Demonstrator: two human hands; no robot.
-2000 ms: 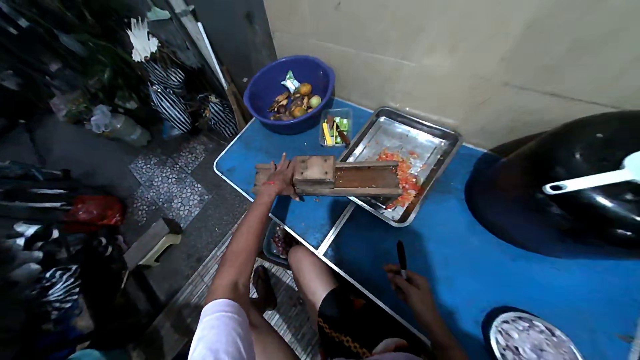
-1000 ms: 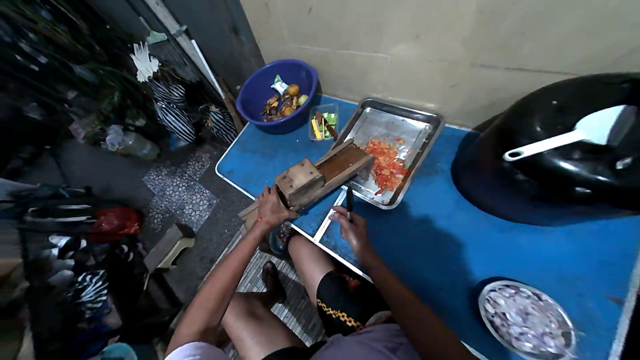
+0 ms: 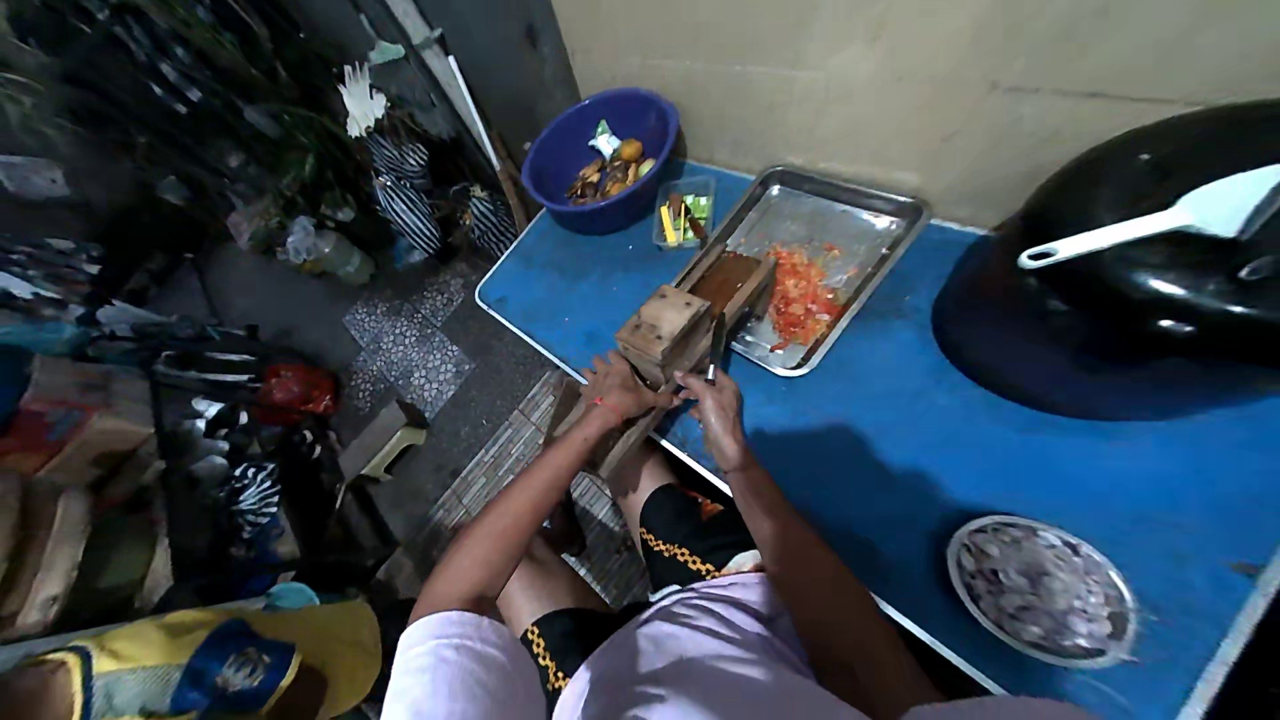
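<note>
A wooden slicer board [image 3: 728, 283] with a wooden block [image 3: 662, 322] on it lies slanted across the table's near edge, its far end over a metal tray [image 3: 880, 207]. Shredded orange-red vegetable [image 3: 803, 298] lies in the tray beside that end. My left hand [image 3: 622, 388] rests on the board just below the block, its grip partly hidden. In my right hand [image 3: 716, 402], close beside the left, is a knife [image 3: 718, 345] with its dark end pointing away from me, along the board's right side.
At the table's back left stand a purple basin [image 3: 610, 215] of produce and a small clear container [image 3: 684, 213]. A large black pot [image 3: 1050, 330] with a white spatula [image 3: 1110, 236] stands right. A bowl of sliced onions [image 3: 1042, 590] is near right. A person in a yellow cap [image 3: 330, 650] is at lower left.
The board has turned from lying crosswise to a slant, and its block end has come toward me. My right hand with the knife has moved up and left to the board.
</note>
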